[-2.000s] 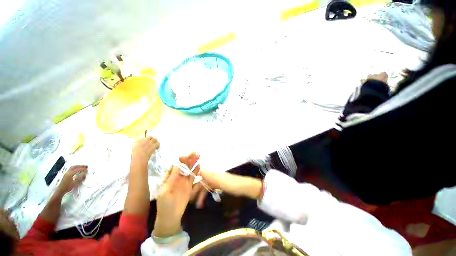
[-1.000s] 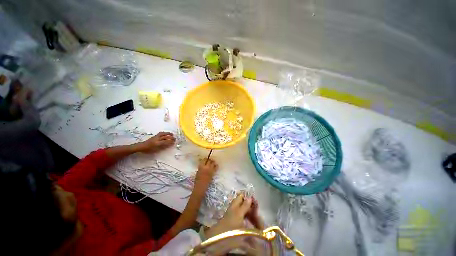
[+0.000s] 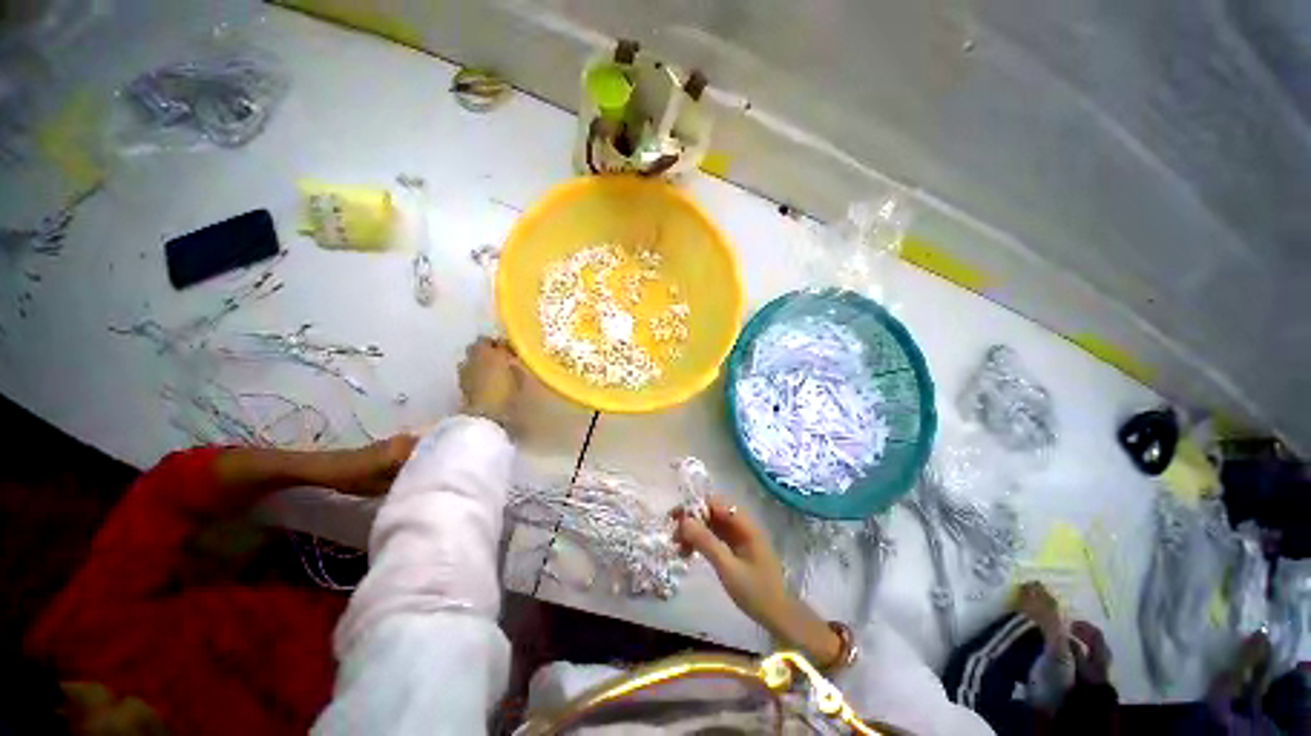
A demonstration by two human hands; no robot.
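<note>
My left hand (image 3: pixel 490 377) reaches across the table to the left rim of the yellow basin (image 3: pixel 521 324); its fingers are unclear, so I cannot tell whether it holds anything. My right hand (image 3: pixel 736 558) has its thumb and fingers closed on a small white earphone coil (image 3: pixel 693 486), just left of the teal basin (image 3: pixel 736 431). A pile of white earphone cables (image 3: pixel 597 525) lies between my arms, below the yellow basin. The yellow basin holds small white parts. The teal basin holds white slips or small parts.
A person in red (image 3: pixel 187 590) works at my left, partly behind my sleeve. A black phone (image 3: pixel 222 249), a yellow packet (image 3: pixel 345 216) and loose cables lie left. Bagged cables (image 3: pixel 1009 398) and other people's hands (image 3: pixel 1057 633) are right. A holder (image 3: pixel 640 127) stands behind the yellow basin.
My hands have separated. My left arm now stretches over to the yellow basin's left side. My right hand shows clearly with the white coil. The view has shifted right.
</note>
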